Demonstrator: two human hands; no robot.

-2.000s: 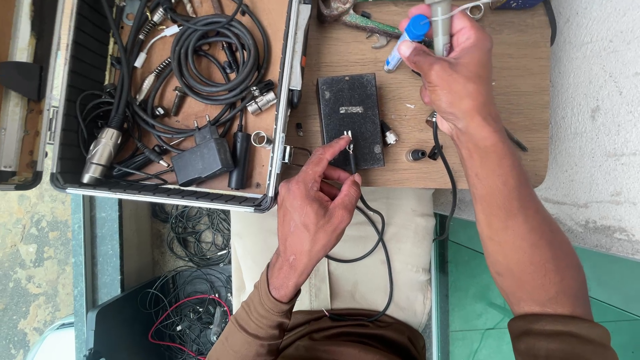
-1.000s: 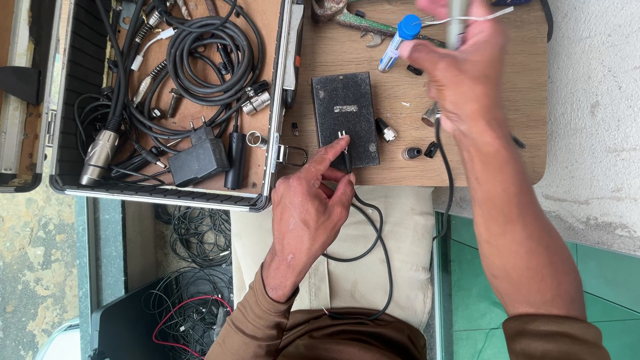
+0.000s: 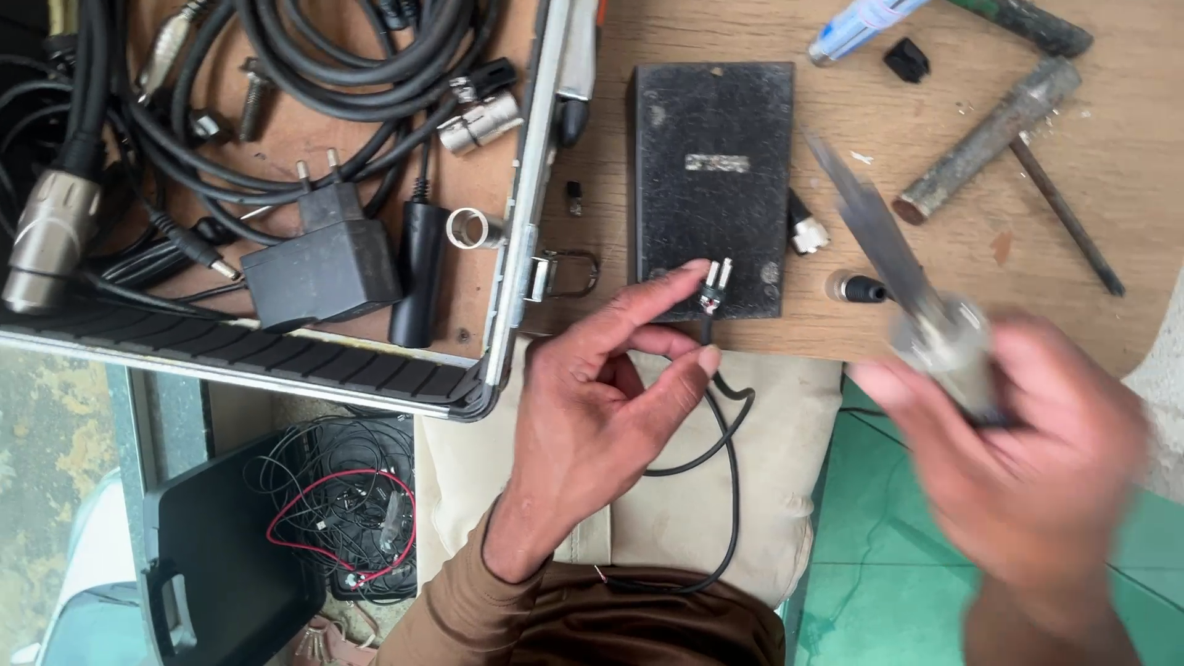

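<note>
My left hand (image 3: pixel 606 402) holds a thin black cable (image 3: pixel 736 499) between thumb and fingers near a small metal connector core (image 3: pixel 714 282) with two prongs. The core sits over the lower part of a flat black box (image 3: pixel 712 203), and my index fingertip is beside it. To the right of the box, my right hand (image 3: pixel 1027 444) is closed around a blurred hand tool (image 3: pixel 943 342) with a pale handle and a long tapering metal end directed up and left. The tool's tip is apart from the connector core. A black-and-silver plug part (image 3: pixel 860 288) lies near the tool.
An open case (image 3: pixel 504 305) of cables, plugs and a black power adapter (image 3: pixel 319 264) stands at left. On the wooden table (image 3: pixel 1091 102) lie a metal pipe (image 3: pixel 990 139) with a thin rod, and a blue-and-white tube (image 3: pixel 860 28). Below left is a bin of tangled wires (image 3: pixel 370 499).
My right hand has come down from above and right of the box to its lower right, with the tool. My left hand still holds the cable at the box.
</note>
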